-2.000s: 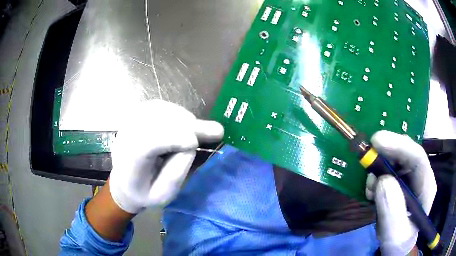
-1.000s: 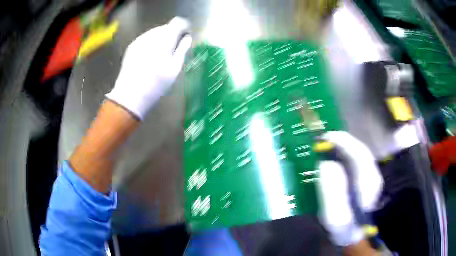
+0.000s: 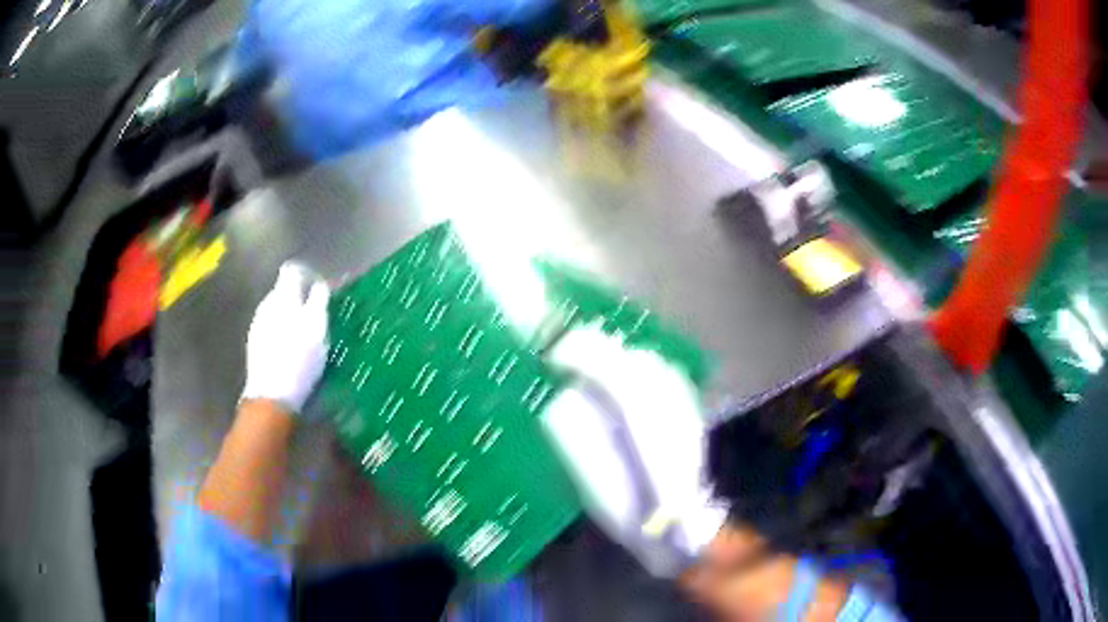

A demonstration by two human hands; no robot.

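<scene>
The green circuit board [image 3: 456,401], with rows of silver pads facing up, lies turned at an angle on the steel bench [image 3: 717,292]. My left hand [image 3: 289,340], in a white glove, is at the board's left edge; blur hides whether it grips the edge or holds solder wire. My right hand [image 3: 632,437], also gloved, is over the board's right side and holds the soldering iron [image 3: 627,450]. Its dark handle shows as a blurred strip along the palm; the tip cannot be made out.
A person in blue [image 3: 365,73] is across the bench. A yellow fixture [image 3: 598,79] stands at the far end. A stand with a yellow sponge [image 3: 823,265] is at the right edge. Beyond are green boards [image 3: 893,134] and a red-orange tube [image 3: 1033,182]. A red-lined bin [image 3: 131,298] is at left.
The view has swung up and shows more of the bench, the conveyor side and the person. The board appears lower, smaller and turned. My left hand appears lower, still by its left edge.
</scene>
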